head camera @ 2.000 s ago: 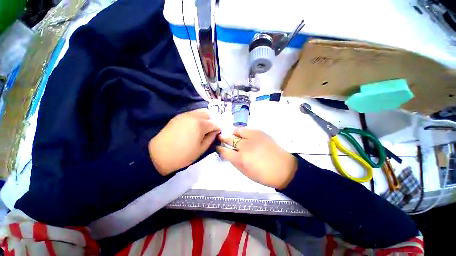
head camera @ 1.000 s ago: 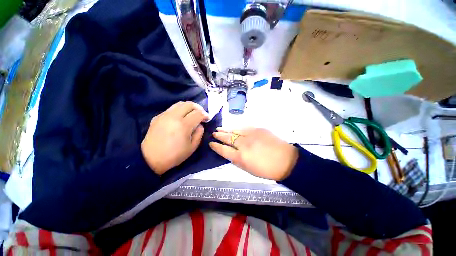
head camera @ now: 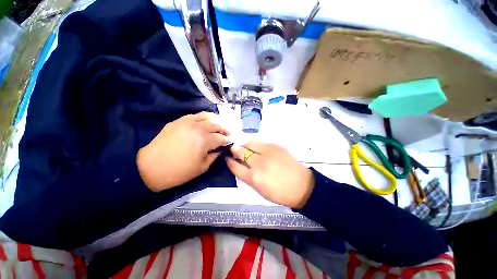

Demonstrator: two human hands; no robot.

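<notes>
The navy garment panel (head camera: 71,109) spreads over the left of the table and down to my lap, with a pale strip (head camera: 131,226) along its lower edge. My left hand (head camera: 182,151) lies on the cloth, its fingertips pinching the edge just in front of the presser foot (head camera: 231,98). My right hand (head camera: 272,171), with a ring on one finger, meets it there, thumb and fingertips on the same navy and white edge. The exact grip is partly hidden by the fingers. The grey-blue attachment (head camera: 251,120) stands just right of the presser foot.
Scissors (head camera: 354,139) with yellow and green handles lie right of my right hand. Cardboard (head camera: 338,65) leans on the machine, with a mint-green block (head camera: 411,98) by it. A checked scrap (head camera: 433,199) and orange-brown tools (head camera: 417,188) lie at right. Ruler tape (head camera: 245,218) lines the front edge.
The fingertips, apart a second ago with navy cloth between them, now meet at the cloth edge. The white piece by my left fingertips is now mostly covered. The camera view has shifted slightly.
</notes>
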